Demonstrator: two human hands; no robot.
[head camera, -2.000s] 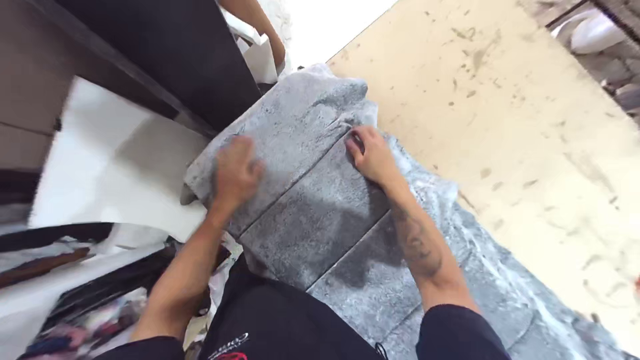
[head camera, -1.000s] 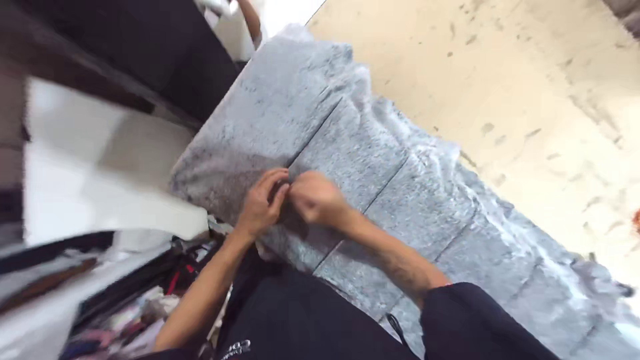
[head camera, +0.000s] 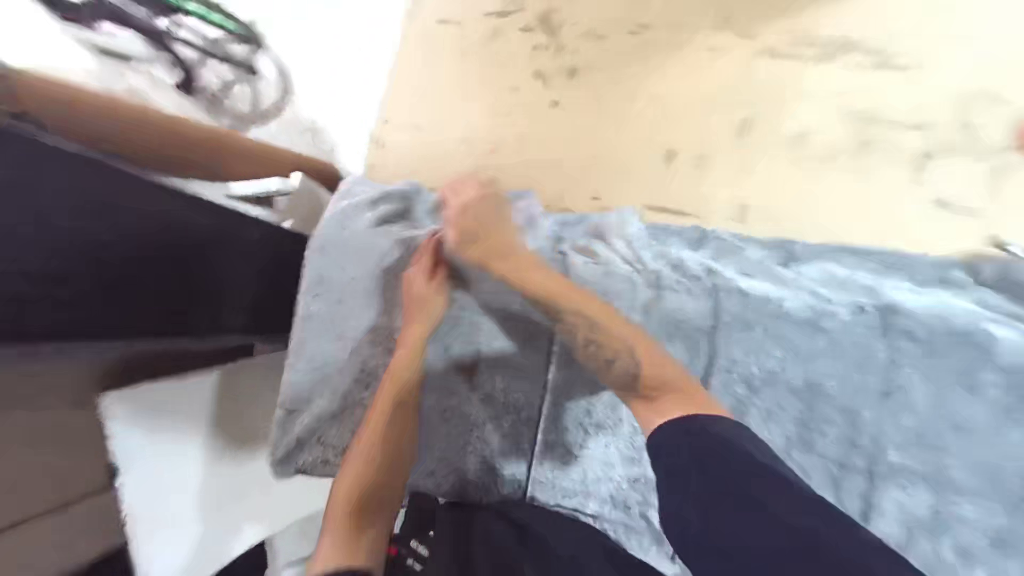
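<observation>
Grey plush fabric (head camera: 800, 384) with straight seams running across it spreads over the near side of a pale worktable. Near its far edge, left of the middle, my left hand (head camera: 424, 284) has its fingertips on a seam of the fabric, apparently pinching it. Just beyond and to the right, touching or nearly touching it, my right hand (head camera: 478, 220) is curled and blurred by motion; whether it grips the fabric cannot be told. The cloth puckers around both hands.
The pale tabletop (head camera: 672, 112) bears dark marks. At the left stand a dark panel (head camera: 144, 248) and a long brown roll or tube (head camera: 176, 140). A white sheet or board (head camera: 192, 456) lies lower left. A bicycle wheel (head camera: 248, 88) shows at the upper left.
Both hands have moved from the near part of the seam to the fabric's far edge. The view has turned and shifted.
</observation>
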